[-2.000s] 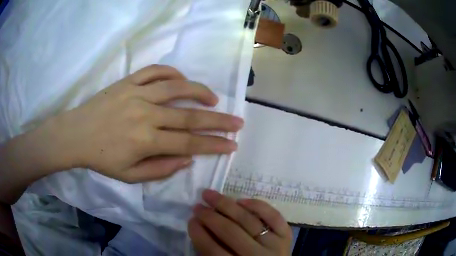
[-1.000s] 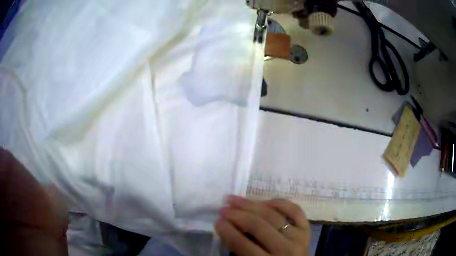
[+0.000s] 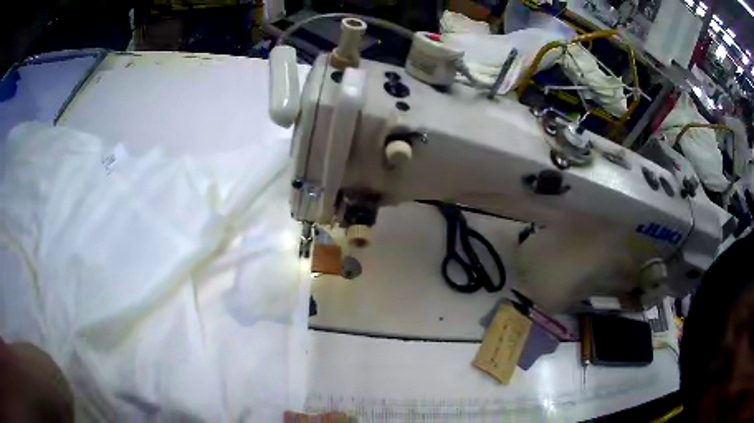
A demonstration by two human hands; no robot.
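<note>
The white fabric piece covers the left of the machine table, bunched at its far left. Its straight folded edge runs along its right side, from under the presser foot down to the picture's bottom. My right hand shows only as fingers at the bottom edge, holding the cloth at this fold; the rest is cut off. My left hand is blurred and cut off in the bottom left corner; its fingers are hidden. The copper-brown plate lies right beside the foot.
The cream machine arm spans the table. Under and before it lie black shears, a tan ticket, pink snips, a wooden-handled tool and a black phone. A large dark shape blocks the right edge.
The view has tilted up, showing the whole machine. My left hand has left the cloth by the fold and moved to the bottom left. My right hand now sits lower in the picture.
</note>
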